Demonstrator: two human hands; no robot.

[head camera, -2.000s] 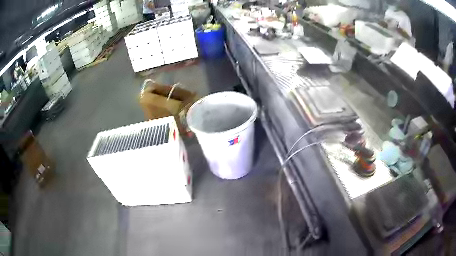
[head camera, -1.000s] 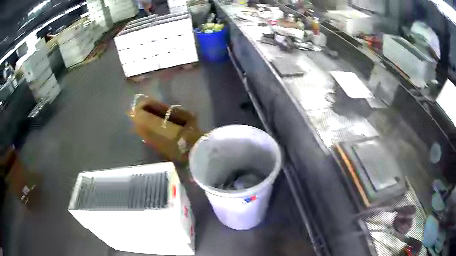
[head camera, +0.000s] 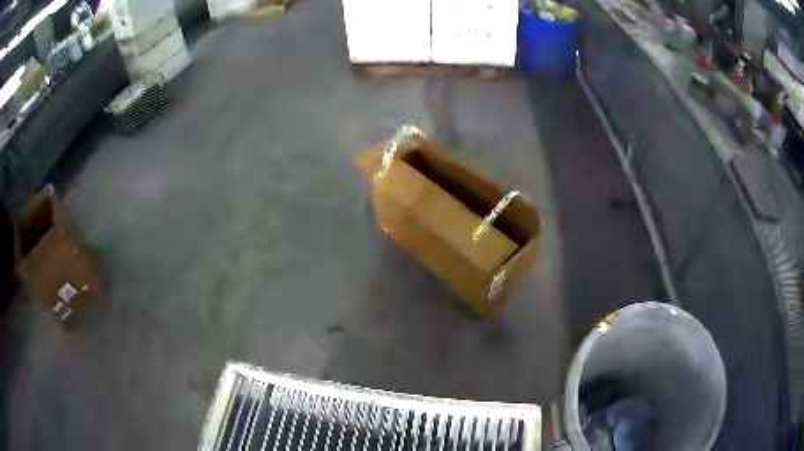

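Note:
Neither of my hands is in the picture. Nearest in front of me, a white box (head camera: 385, 393) with rows of dark slots or upright thin panels stands on the floor, cut off by the bottom edge. To its right is a large round white bucket (head camera: 714, 374) with something dark and something pale blue-grey inside, too blurred to name. Beyond the box, an open brown carton (head camera: 436, 231) with light strap handles sits at a slant on the floor.
A long bench (head camera: 727, 158) curves along the right. At the back are stacked white cartons (head camera: 432, 33) on a pallet and a blue bin (head camera: 548, 44). At left are another brown carton (head camera: 63, 269), a low wire basket (head camera: 137, 104) and stacked white boxes (head camera: 152, 44).
The view has swung left and down and come closer to the box. The bench, with its fixture and sanders, has moved right, mostly out of view. The box and bucket now sit at the bottom edge.

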